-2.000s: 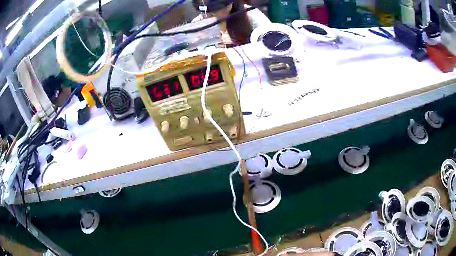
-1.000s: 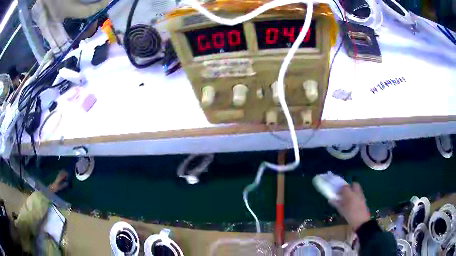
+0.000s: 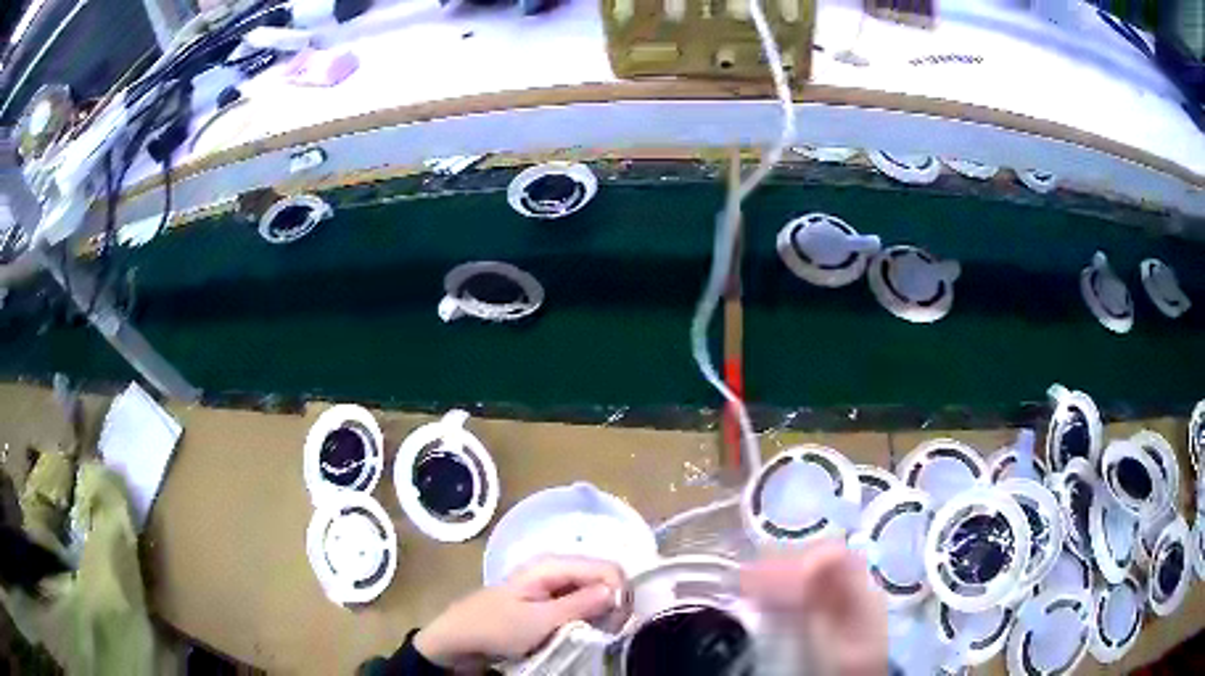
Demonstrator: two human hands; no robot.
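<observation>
A round white housing with a glossy dark centre [image 3: 687,644] lies at the bottom edge, partly cut off. My left hand [image 3: 529,610] is at its left side, with thumb and finger pinched together at the rim. A white narrow piece shows just below these fingers. My right hand [image 3: 822,610] is blurred at the housing's right side; its fingertips and anything in them are unclear. A plain white round tub [image 3: 568,526] sits just behind my left hand. A thin white cable [image 3: 707,317] hangs across the belt towards the work.
Overlapping white units [image 3: 978,548] heap on the right; three units [image 3: 447,478] lie left on the tan bench [image 3: 238,528]. The green belt [image 3: 608,357] carries spaced units, crossed by a stop bar [image 3: 732,396] with a red end. Another person's sleeve [image 3: 79,568] is far left.
The view has tipped down to the bench. My right hand, over the belt with a white unit one second ago, is now beside the dark-centred housing. My left hand has come into view.
</observation>
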